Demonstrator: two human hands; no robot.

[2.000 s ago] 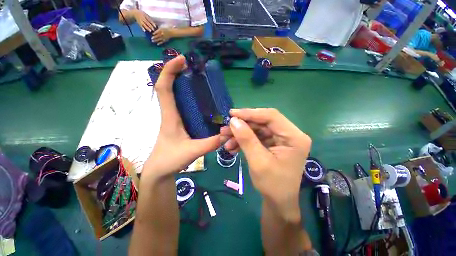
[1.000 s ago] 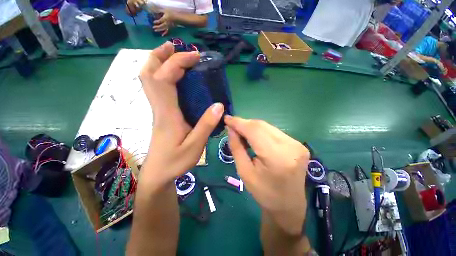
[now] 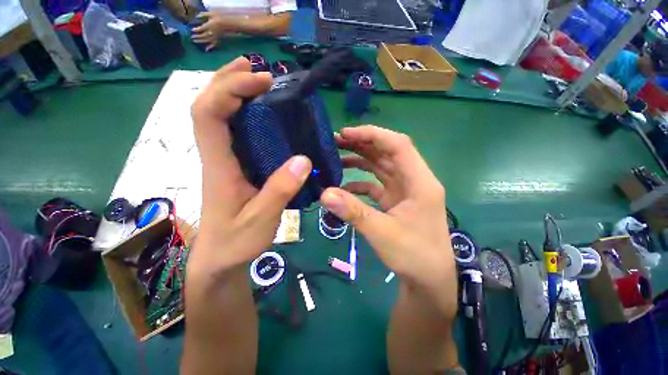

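Note:
A dark blue fabric speaker [image 3: 256, 139] is held up above the bench, with a black strip down its side and a black strap at its top. A small blue light glows near its lower end. My left hand [image 3: 238, 176] grips it from the left, thumb across its front near the light. My right hand [image 3: 388, 194] is at its lower right, fingers apart, with the fingertips close to the speaker; whether they touch it is unclear.
A white board [image 3: 157, 157] lies at left behind a parts box [image 3: 135, 300] of boards and red wires. A round end cap [image 3: 268, 271], a pink USB drive [image 3: 340, 265] and tweezers [image 3: 353, 253] lie below the hands. A soldering iron [image 3: 551, 260] stands right. A person's arm [image 3: 253, 24] rests across the bench.
The speaker has tilted and shifted slightly left, and its blue light now shows. My right hand's fingers have spread from their pinch at the speaker's lower end. The other person's arm has moved.

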